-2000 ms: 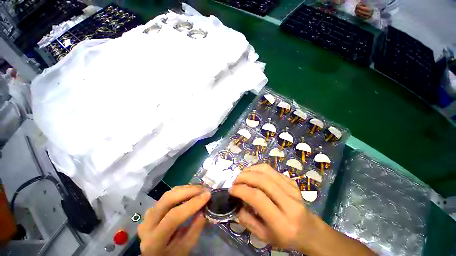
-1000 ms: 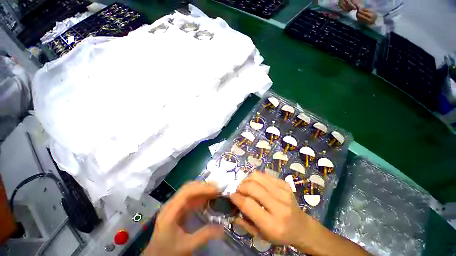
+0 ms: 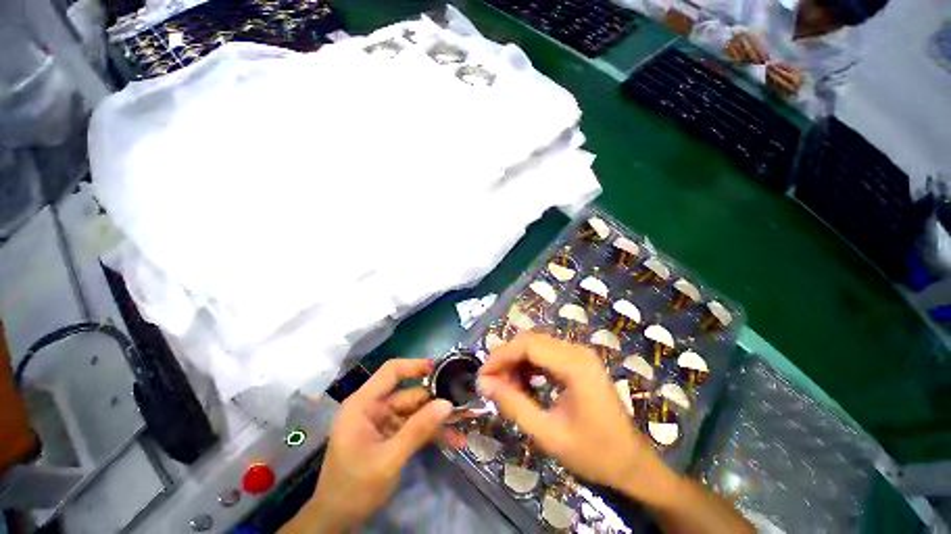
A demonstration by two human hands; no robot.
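Note:
A round silver-rimmed watch case [image 3: 457,380] with a dark inside is held above the near left edge of the blister tray. My left hand [image 3: 378,430] grips its left side between thumb and fingers. My right hand [image 3: 558,402] is at its right rim, thumb and index finger pinched together there; whether they hold a small part I cannot tell. The clear blister tray [image 3: 730,332] holds rows of display modules [image 3: 659,336] with pale half-moon patches and amber tails.
A large white sheet stack [image 3: 313,198] carries several metal rings [image 3: 476,75]. Left front are a red button [image 3: 258,478], a green-lit button [image 3: 296,437] and a dark handheld terminal [image 3: 172,402]. Empty clear trays [image 3: 793,448] lie right. Black trays [image 3: 720,110] and a person's hands [image 3: 766,65] are beyond.
The view has shifted, so the scene sits further right and lower. My left hand, blurred and spread before, now grips the case. My right hand has moved to its right rim, and the case opening shows more clearly.

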